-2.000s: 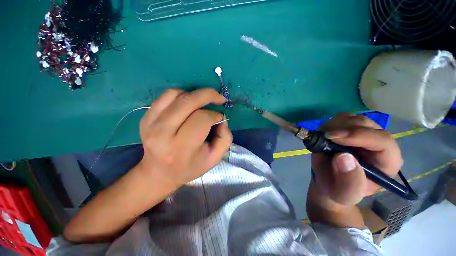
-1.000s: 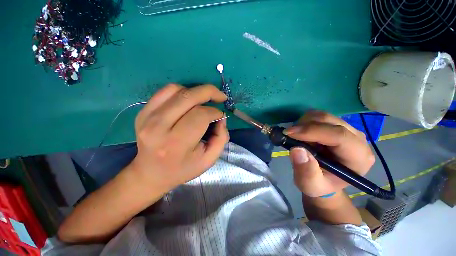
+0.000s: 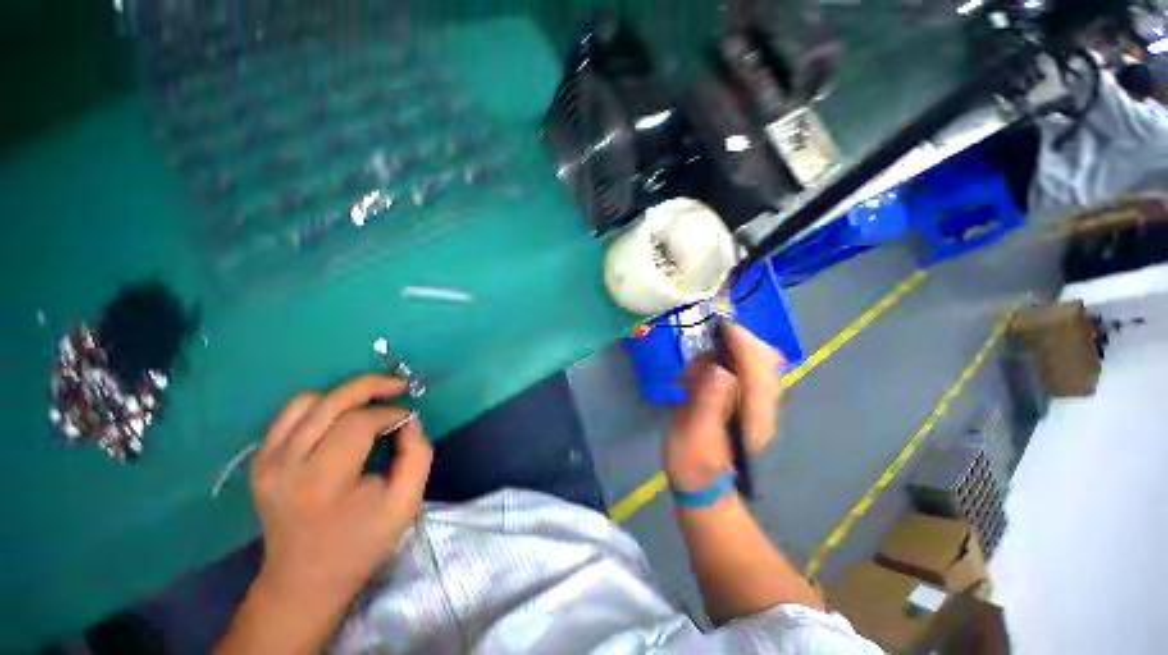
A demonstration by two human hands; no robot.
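Note:
My left hand (image 3: 331, 480) is at the mat's front edge, with the solder wire (image 3: 237, 466) trailing from it and its end showing at the fingertips. A small wired component (image 3: 400, 366) with a round white end lies at those fingertips; whether a circuit board is there is too blurred to tell. My right hand (image 3: 728, 407) grips the black soldering iron (image 3: 739, 448), raised beside the white pot (image 3: 670, 256). The iron's tip is blurred near the pot's rim. A pile of wired components (image 3: 105, 407) with black wires (image 3: 144, 328) lies at the left on the green mat (image 3: 512, 399).
A clear blister tray (image 3: 295, 141) lies at the back left. The dark fume fan (image 3: 615, 128) and other dark equipment stand behind the pot. Blue bins (image 3: 781, 320) are beyond the bench edge. Cardboard boxes (image 3: 925, 550) are at the lower right. Another person's sleeve (image 3: 1099, 160) shows at upper right.
The view has swung to the right and blurred. My right hand has moved the iron away from my left fingertips to the white pot. My left hand still holds the solder wire.

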